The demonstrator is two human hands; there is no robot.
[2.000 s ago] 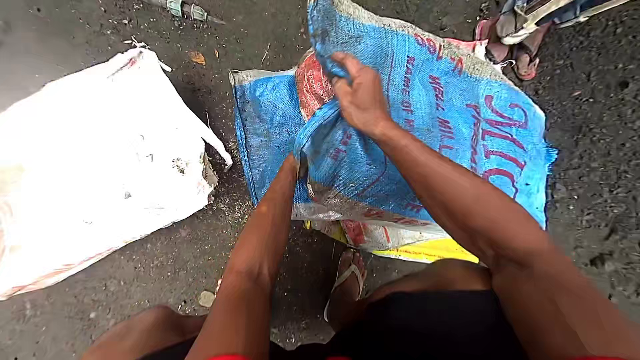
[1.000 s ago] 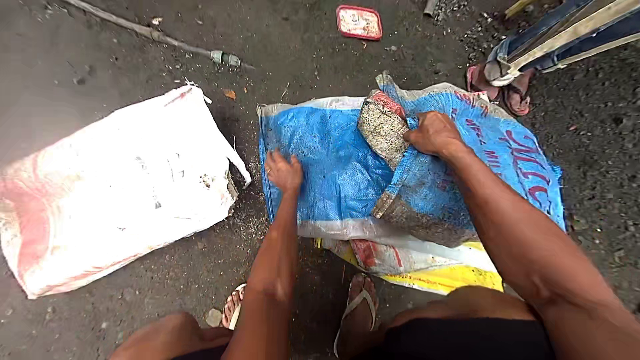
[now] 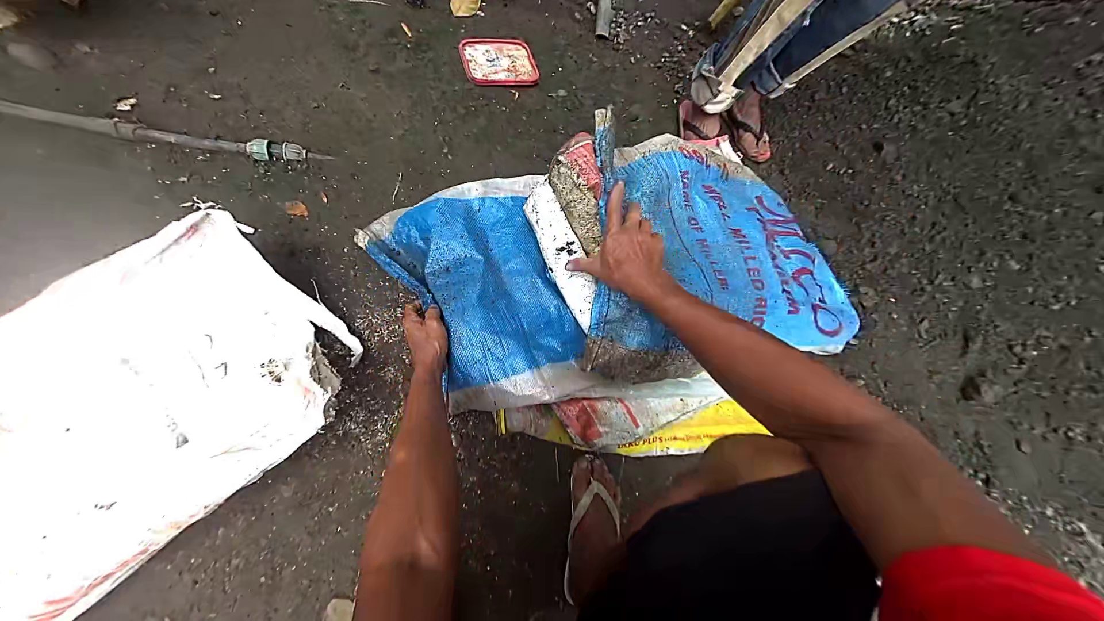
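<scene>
A blue woven plastic sack (image 3: 759, 250) with red print lies on the ground, part of it folded over. My left hand (image 3: 426, 336) grips the sack's left edge. My right hand (image 3: 634, 250) rests on the fold, thumb and index finger spread apart, against a white strip (image 3: 552, 224) and a grimy, grain-coloured flap (image 3: 576, 197) with a red patch. Beneath the blue sack, a yellow and white sack (image 3: 690, 427) sticks out on the near side. To the left lies a large white sack (image 3: 155, 379) with a dirty, ragged right end.
A red-rimmed lid (image 3: 498, 62) lies on the dark soil beyond the sacks. At upper left runs a pipe with a green coupling (image 3: 274, 151). Another person's feet in sandals (image 3: 747, 128) stand just beyond the blue sack. My sandaled foot (image 3: 593, 526) is at the near side.
My left hand has moved from lying on the blue sack to its left edge. A white strip now shows beside the fold, and my right hand's fingers have spread out.
</scene>
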